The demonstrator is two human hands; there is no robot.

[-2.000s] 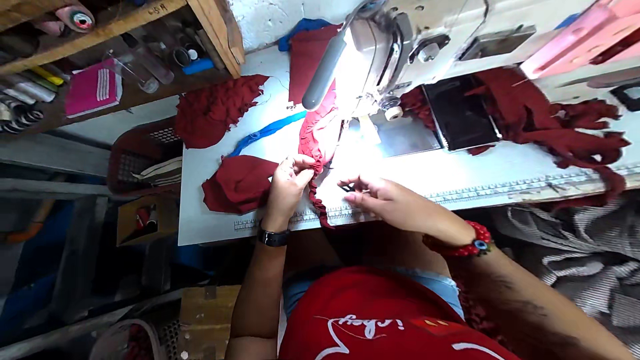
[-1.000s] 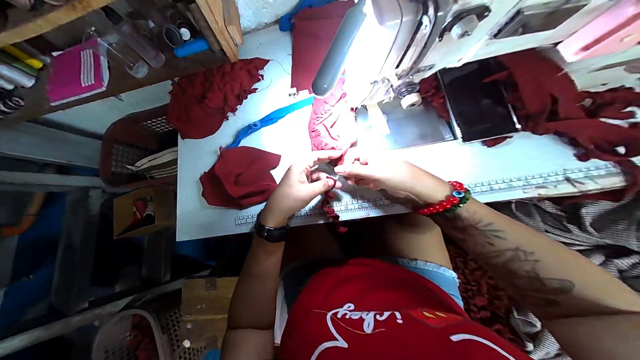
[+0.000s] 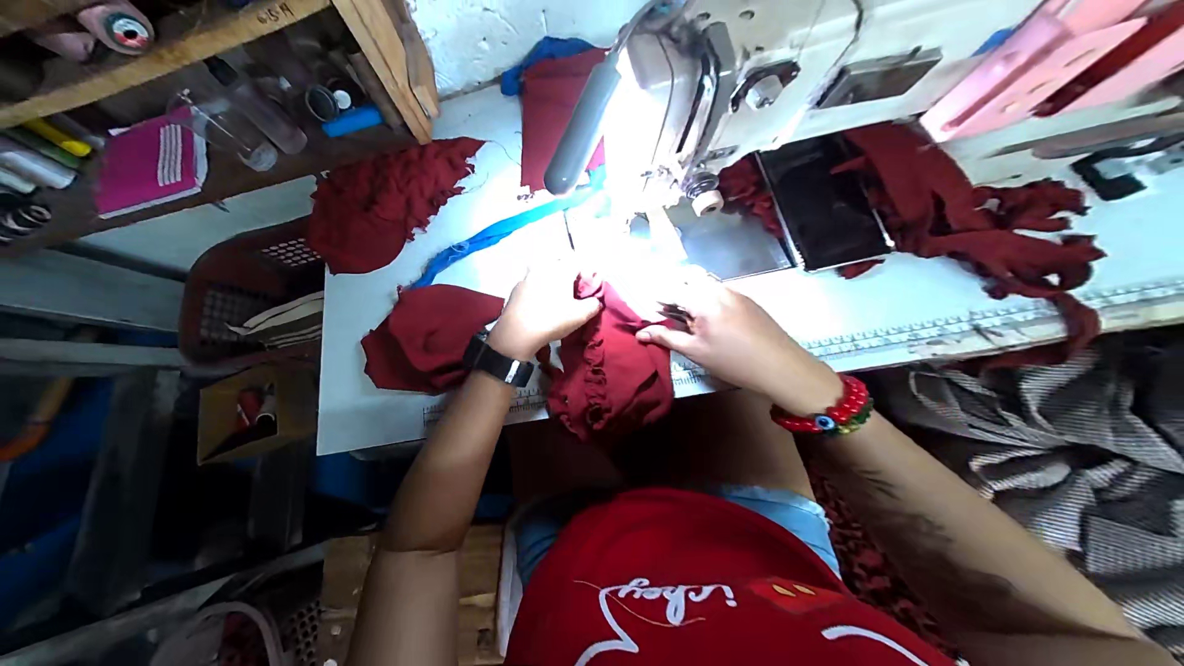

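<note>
My left hand (image 3: 548, 310) has its fingers closed on the upper left edge of a ruffled dark red cloth (image 3: 615, 375), which hangs over the table's front edge. My right hand (image 3: 717, 328) touches the same cloth's right side and has a small dark tool, perhaps thread snips (image 3: 675, 314), in its fingers. Both hands are in front of the sewing machine (image 3: 689, 102), whose lamp glare hides the needle area. Left of my left hand lies a folded red cloth piece (image 3: 430, 338). Behind it are a blue strip (image 3: 504, 227) and a gathered red piece (image 3: 393, 203).
A flat red cloth (image 3: 560, 111) lies behind the machine head. Red strips (image 3: 980, 213) lie around a dark panel (image 3: 823, 203) at the right. A measuring tape (image 3: 925, 328) runs along the front edge. A wooden shelf (image 3: 185, 69) and a plastic basket (image 3: 208, 305) stand left.
The ruffled red cloth, a narrow strip under the machine before, is now spread wider between my hands at the front edge. My hands have moved apart since one second ago.
</note>
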